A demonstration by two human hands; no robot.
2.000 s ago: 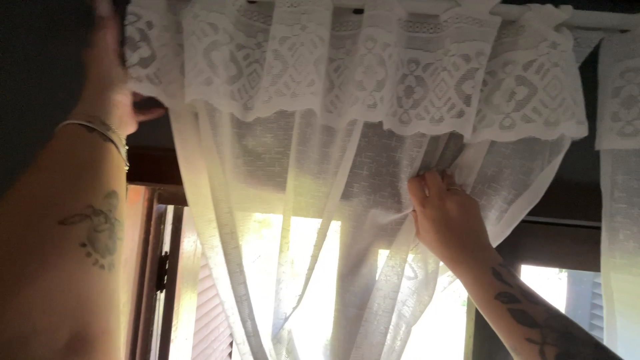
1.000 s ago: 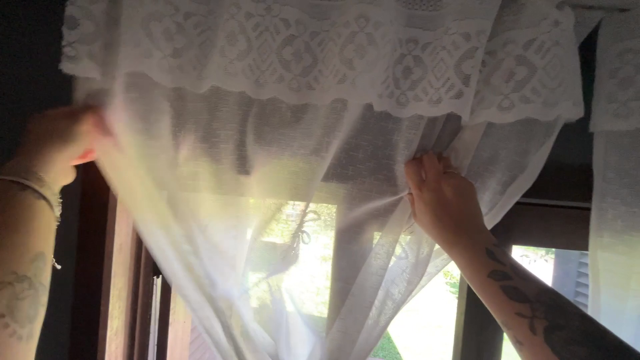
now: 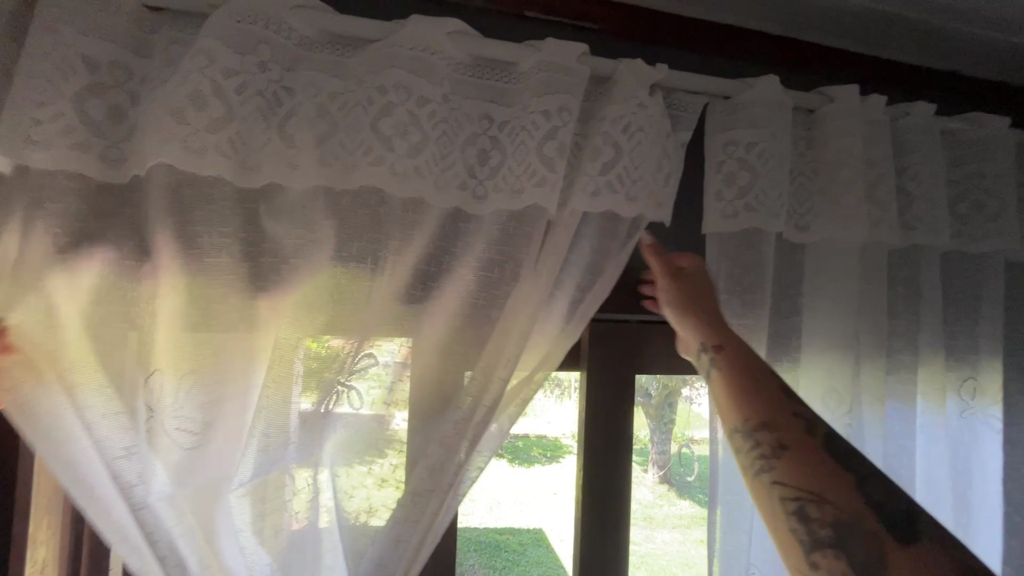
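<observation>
A sheer white curtain (image 3: 352, 264) with a lace valance (image 3: 480, 152) hangs in folds from a white rod (image 3: 720, 84). My right hand (image 3: 684, 292) is raised at the curtain's right edge, just under the valance corner; its thumb side meets or nearly meets the fabric, and whether it pinches it cannot be told. Only a reddish sliver of my left hand (image 3: 4, 340) shows at the far left border, by the curtain's left edge; its fingers are out of sight.
A second sheer curtain (image 3: 832, 320) with lace hangs on the right. Behind stands a dark wooden window frame (image 3: 604, 448), with a tree (image 3: 660, 424) and grass outside. A dark red beam (image 3: 640, 28) runs above the rod.
My right hand has moved from the middle folds to the curtain's right edge. My left hand has nearly left the picture. The view has shifted, showing more of the rod and right curtain.
</observation>
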